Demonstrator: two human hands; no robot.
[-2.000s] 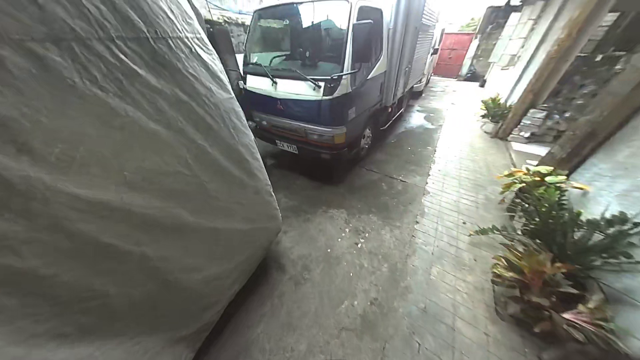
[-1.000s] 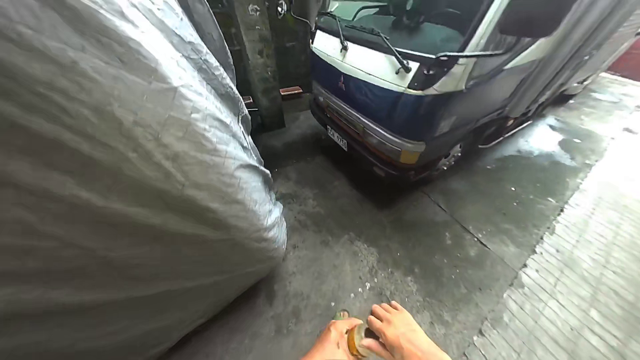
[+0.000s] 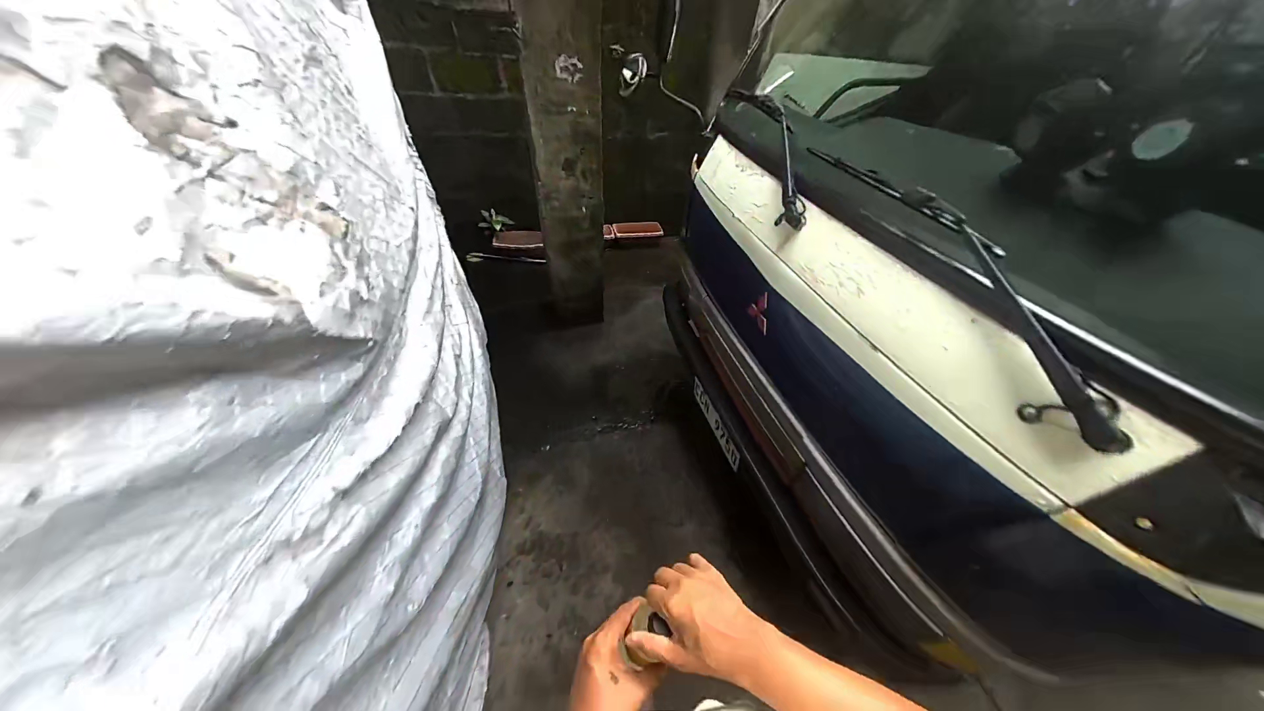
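Near the bottom of the head view, my left hand (image 3: 614, 660) is closed around a small roundish object (image 3: 642, 632) with a brownish side and a dark top. It looks like a jar or a roll; most of it is hidden by fingers. My right hand (image 3: 699, 624) grips the same object from the right, its thumb across the near side and its fingers over the top. Both hands are held above the dark concrete floor, between a silvery cover and the truck's front bumper.
The crumpled silver cover (image 3: 395, 474) bulges along the left. A Mitsubishi truck (image 3: 889, 395) with wipers and a long bumper fills the right. Ahead stand a concrete post (image 3: 568, 158) and a block wall (image 3: 454, 128), with reddish planters (image 3: 632, 230) at the foot. Wet concrete (image 3: 583, 494) runs between.
My hands, out of sight two seconds ago, came into view holding the object and still hold it. The view has moved much closer to the truck's front and the post.
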